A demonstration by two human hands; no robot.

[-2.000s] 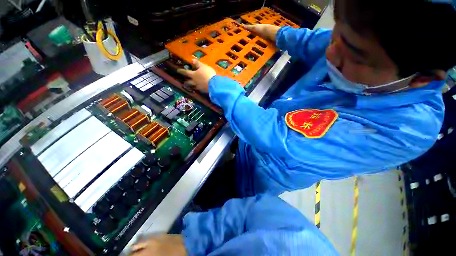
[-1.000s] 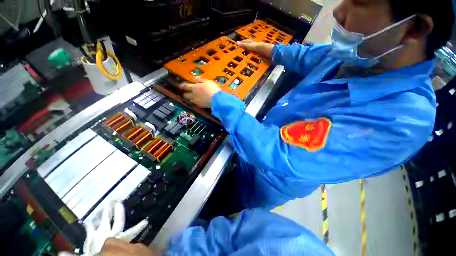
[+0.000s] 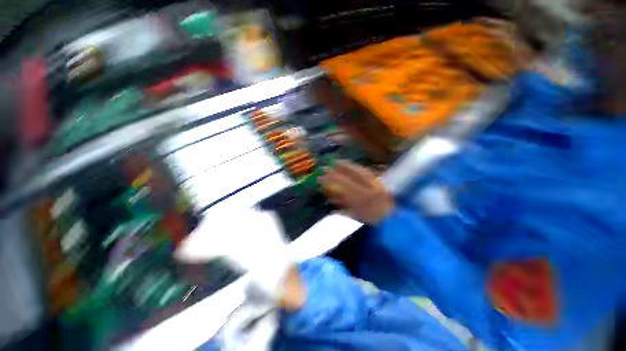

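The view is strongly blurred. My right hand (image 3: 244,240) shows as a white glove shape over the near edge of the circuit board, with bare skin at the wrist and a blue sleeve behind it. Its fingers are not clear. A second white shape (image 3: 252,322) lies just below; I cannot tell if it is my left hand or a loose glove. The circuit board (image 3: 302,206) carries long white blocks (image 3: 223,161) and orange-copper coils (image 3: 281,142). My right hand hides its near left part.
A neighbour's bare hand (image 3: 357,192) is over the board's right side. Orange cover plates (image 3: 405,82) lie further right. Another crowded board (image 3: 137,267) is at left. A silver rail (image 3: 199,308) runs along the front. A blurred cup (image 3: 252,51) stands behind.
The view has swung left, so the line appears further right. The bare hand with white gloves now shows as a white glove shape. The neighbour's near hand has left the orange plate for the board.
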